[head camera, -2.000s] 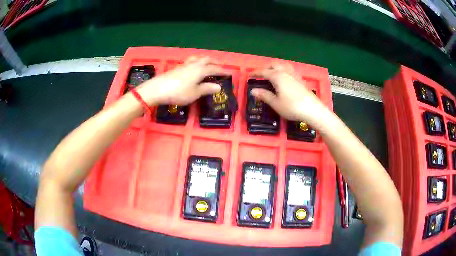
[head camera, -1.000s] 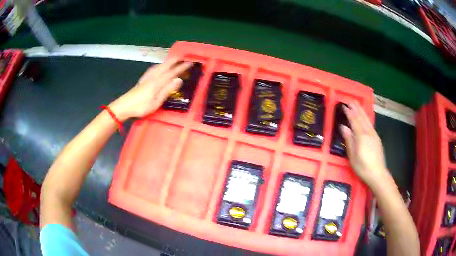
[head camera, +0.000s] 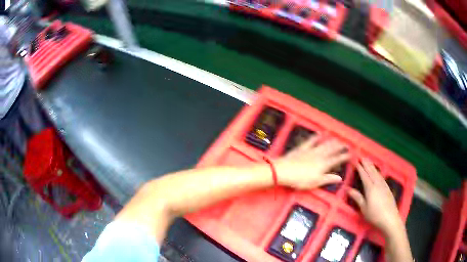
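The red phone tray (head camera: 240, 204) lies tilted in view at the lower right. Closed black flip phones (head camera: 264, 128) fill its far row. In the near row a phone (head camera: 294, 233) with a pale panel and gold emblem shows, and more phones lie to its right, partly cut off. My left hand (head camera: 312, 162) is over the far row, fingers spread, on or just above a phone it partly covers. My right hand (head camera: 376, 197) is beside it, fingers spread over another phone. Both are blurred; whether they touch the phones is unclear. Neither grips anything visible.
A red stool (head camera: 54, 166) stands below the bench (head camera: 133, 123) at the left. A red tray (head camera: 59, 51) is at the far left, near a person's sleeve (head camera: 10, 77). Another red tray stack (head camera: 450, 225) is at the right edge. A pale rail (head camera: 189, 77) runs behind.
The view has swung left, so the tray appears lower right. My left hand has moved from the leftmost far phone toward the middle; my right hand has moved inward from the right end.
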